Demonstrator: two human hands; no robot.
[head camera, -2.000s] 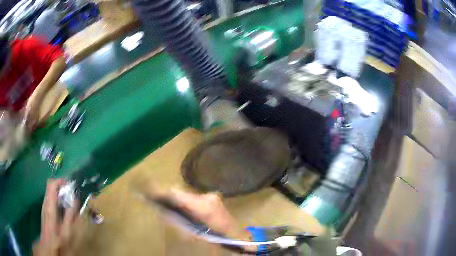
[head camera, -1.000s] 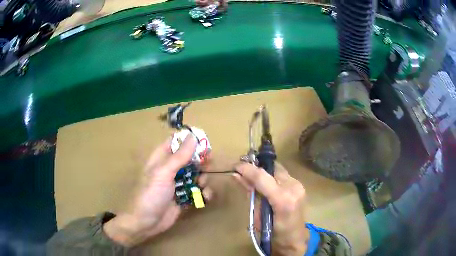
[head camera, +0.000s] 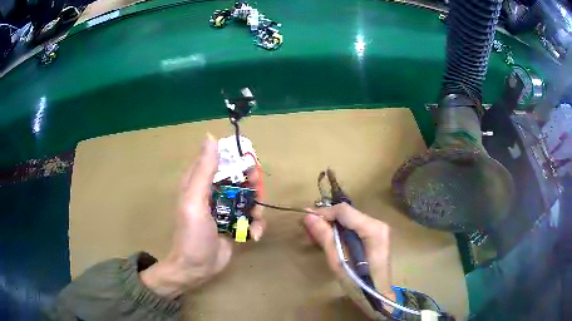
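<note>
My left hand holds a white plastic housing with a green circuit board below it; a yellow block sits at the board's lower end. Black terminal pieces stand above the housing on a black wire, and a red wire curves at its right side. My right hand holds a black soldering iron, tip pointing up and away from the housing, with a silvery feed tube beside it. My right thumb and fingertips also pinch the end of a thin dark wire running from the board.
A tan cardboard sheet lies under my hands. The green belt runs behind it, carrying wired assemblies. A dirty fume hood on a ribbed hose stands close to the right of my right hand. A wire reel is behind it.
Both hands have come from apart to in front of me over the cardboard. Since a second ago, the housing is turned more upright, the terminal pieces point up, and the iron tilts left with its tip lower.
</note>
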